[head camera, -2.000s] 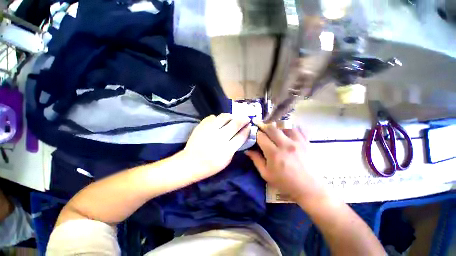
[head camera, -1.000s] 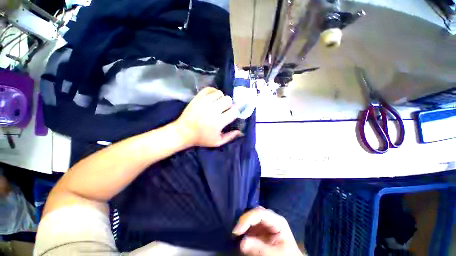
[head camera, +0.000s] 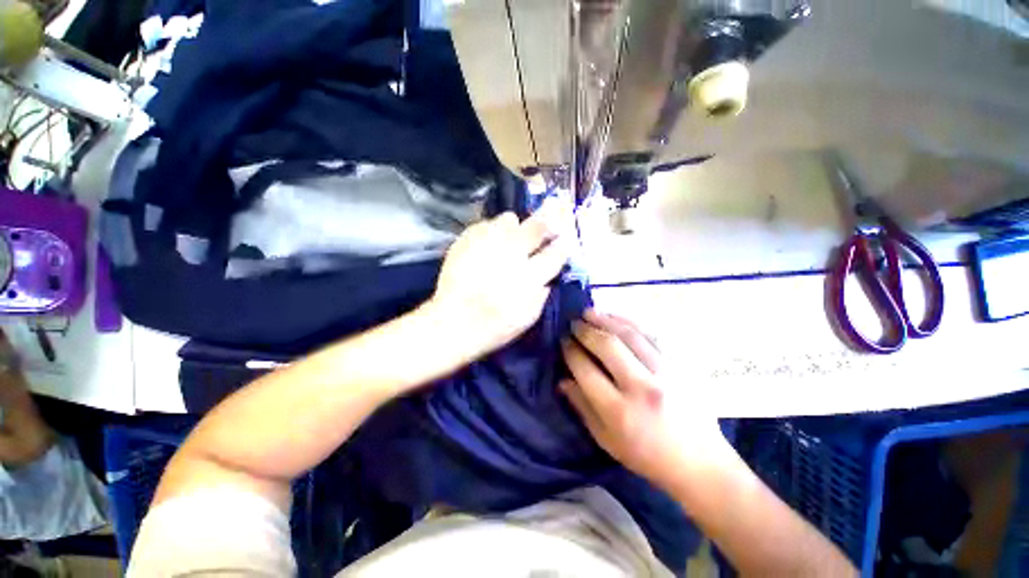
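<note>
The navy garment (head camera: 305, 299) is piled left of the needle, with pale grey fabric (head camera: 327, 217) showing in its middle. Its thin shiny navy-purple part (head camera: 485, 412) hangs over the lap. My left hand (head camera: 497, 277) presses and holds the cloth just below and left of the presser foot, fingertips near the needle area. My right hand (head camera: 615, 378) pinches the gathered edge of the navy cloth in front of the foot. The cream-white sewing machine head (head camera: 497, 68) stands above. The exact contact under the foot is blurred by glare.
Dark red-handled scissors (head camera: 886, 288) lie right of the needle. A blue-edged object (head camera: 1004, 277) lies at the right edge. A purple round-faced device (head camera: 40, 265) is at left. Blue crates (head camera: 880, 452) stand below the white table (head camera: 767, 339). Another person's arm (head camera: 17, 412) shows at lower left.
My right hand has risen from the lap to the cloth edge near the foot. The shiny cloth, stretched toward the lap a second ago, is now bunched. My left hand remains near the foot.
</note>
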